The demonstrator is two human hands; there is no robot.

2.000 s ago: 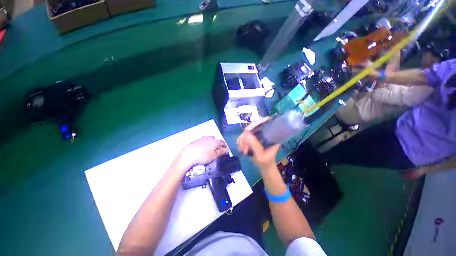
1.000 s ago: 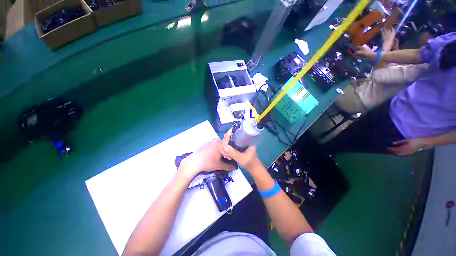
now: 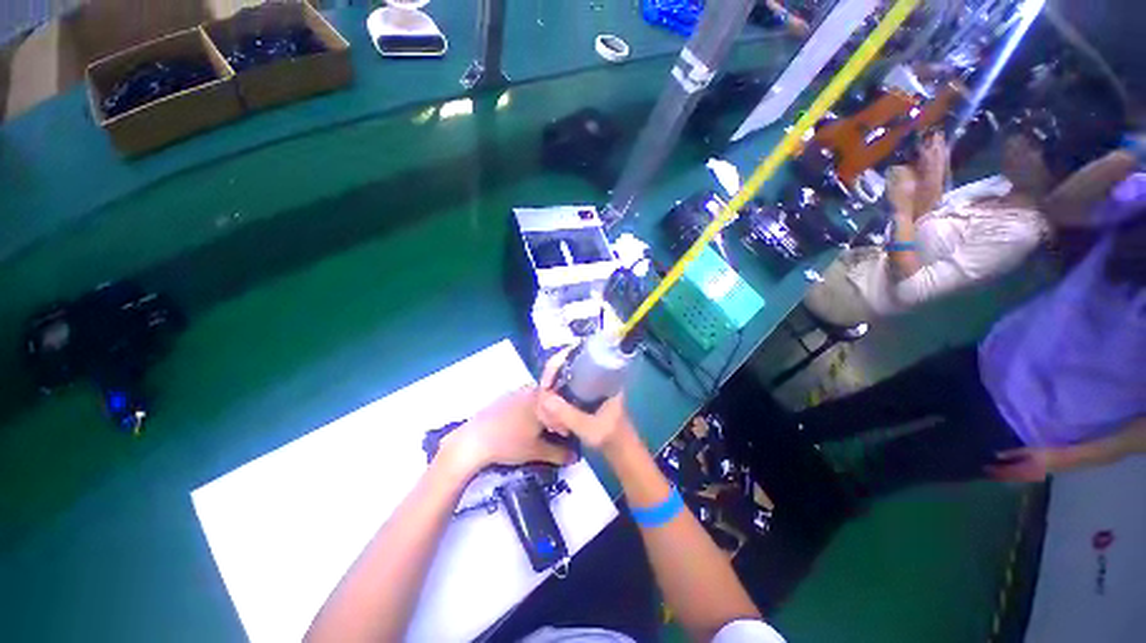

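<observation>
A black unit (image 3: 530,513) lies on the white mat (image 3: 302,502), with its short arm pointing towards me and a blue tip at the end. My left hand (image 3: 503,431) rests over the unit's body and holds it, hiding much of it. My right hand (image 3: 582,412), with a blue band on the wrist, grips the grey electric screwdriver (image 3: 598,368), held upright over the unit beside my left hand. The driver's bit and any screw are hidden behind my hands. A yellow line (image 3: 754,180) runs up from the driver's rear end.
A white-fronted screw feeder (image 3: 566,245) stands just beyond the mat. A teal perforated box (image 3: 710,302) and cables are right of it. Another black unit (image 3: 101,333) lies at left. Cardboard boxes (image 3: 163,91) stand at the back. A dark bin (image 3: 716,477) is at right. Two people (image 3: 943,239) are at right.
Since two seconds ago, my right hand has brought the screwdriver from beside the feeder to upright over the unit. My left hand has shifted over the unit's body. The camera view has shifted slightly.
</observation>
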